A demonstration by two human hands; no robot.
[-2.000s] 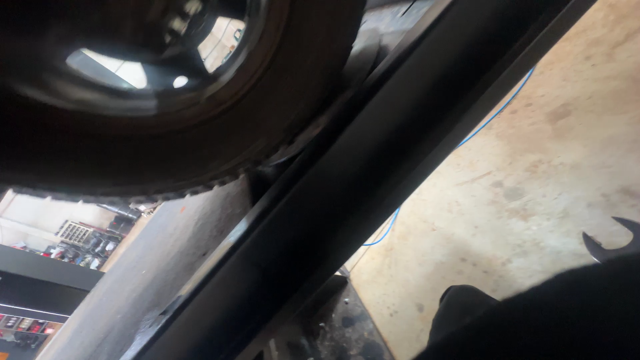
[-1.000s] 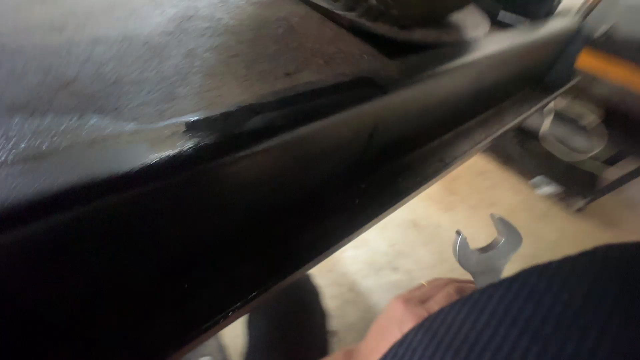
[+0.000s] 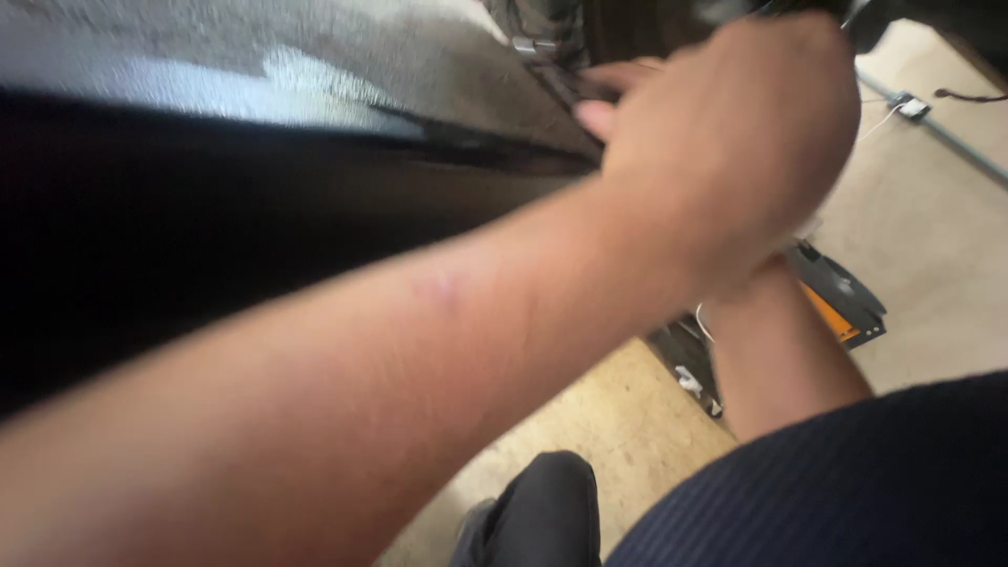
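My left hand [image 3: 732,118] is at the upper right, its arm crossing the view from the lower left. Its thumb and fingers reach beside dark metal parts at the end of a long black beam [image 3: 197,228]; whether they hold anything is hidden and blurred. A small bright cylindrical piece [image 3: 534,46] lies just left of the fingertips. My right forearm [image 3: 787,354] comes up from beneath the dark ribbed shirt and passes behind my left wrist, which hides my right hand. No wrench shows in the view of now.
Beyond my arms, a black and orange object [image 3: 846,303] is on the concrete floor [image 3: 929,236]. A grey pipe or bar [image 3: 965,150] with a small fitting and thin cable runs at the right. My dark-clad knee [image 3: 551,504] is below.
My left arm has come into view and reaches across to the upper right. The open-end wrench seen beside a hand one second ago is out of sight. The view has swung considerably.
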